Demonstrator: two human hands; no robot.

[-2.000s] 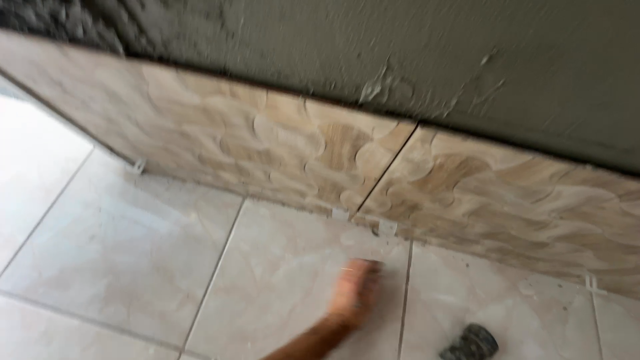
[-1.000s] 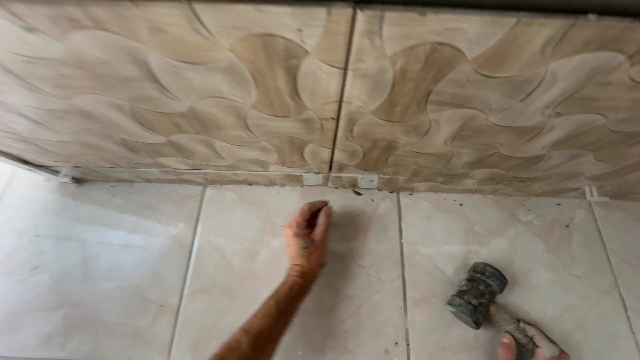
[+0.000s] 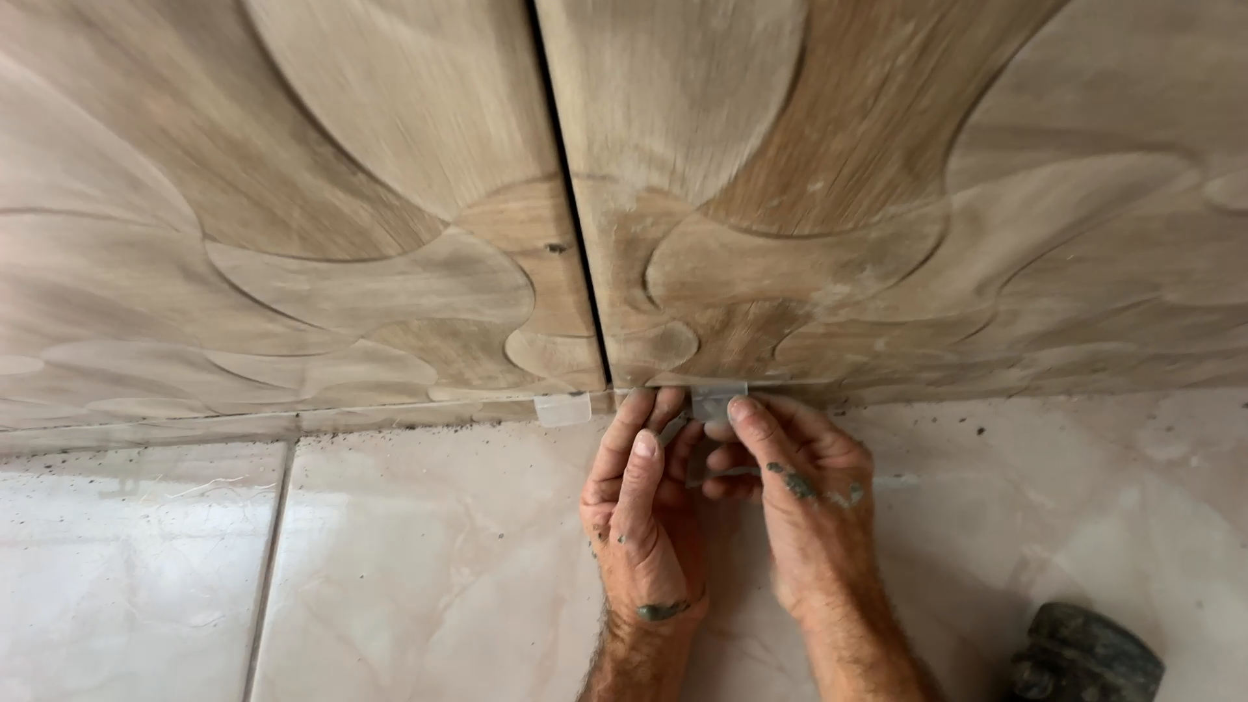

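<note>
My right hand (image 3: 804, 478) pinches a translucent plastic tile wedge (image 3: 719, 398) between thumb and fingers, at the foot of the right wood-look wall tile (image 3: 858, 244). Close beside it, my left hand (image 3: 643, 517) has curled fingers at the base of the vertical joint; a small grey piece shows between them, its kind unclear. Another translucent wedge (image 3: 564, 409) sits under the left wall tile (image 3: 322, 244), just left of the joint. Grey mortar smears mark both hands.
The head of a rubber mallet (image 3: 1092, 653), dirty with mortar, lies on the glossy floor tiles (image 3: 419, 565) at the lower right. A floor joint (image 3: 271, 556) runs toward the wall at left. Crumbs are scattered along the wall's foot.
My right hand has let go of the mallet and come to the wedge beside the joint. My left hand has moved up against the wall's foot. The view is much closer.
</note>
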